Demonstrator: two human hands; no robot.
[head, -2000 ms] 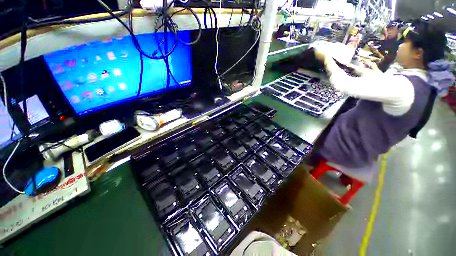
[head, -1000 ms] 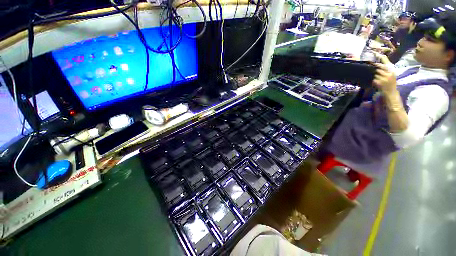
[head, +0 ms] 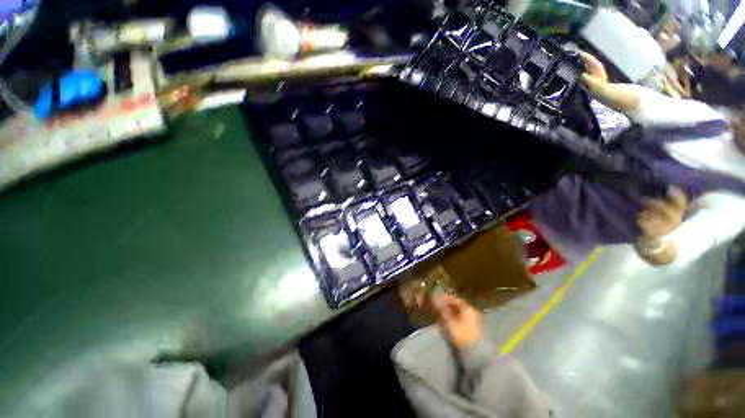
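Note:
A glossy black blister tray point(head: 333, 249) with rows of rectangular pockets holding dark parts lies on the green bench, near edge along its front. Another black pocket tray point(head: 523, 69) is held tilted above its far right part, hiding that part. My right hand point(head: 459, 318) is small and blurred, in front of the tray's near edge by the open carton; whether its fingers hold anything is unclear. A grey sleeve shows at the bottom left, but my left hand is not visible.
A person's two hands hold the raised tray at the right. The cardboard carton point(head: 490, 265) stands below the bench edge, near a red stool point(head: 535, 245). A blue mouse point(head: 69, 91) on a white box point(head: 82, 135) and a flashlight-like cylinder point(head: 298, 37) lie along the back ledge.
The view has swung downward. The neighbouring person has brought a black pocket tray over the right end of the bench tray. My right hand and both sleeves have come into view.

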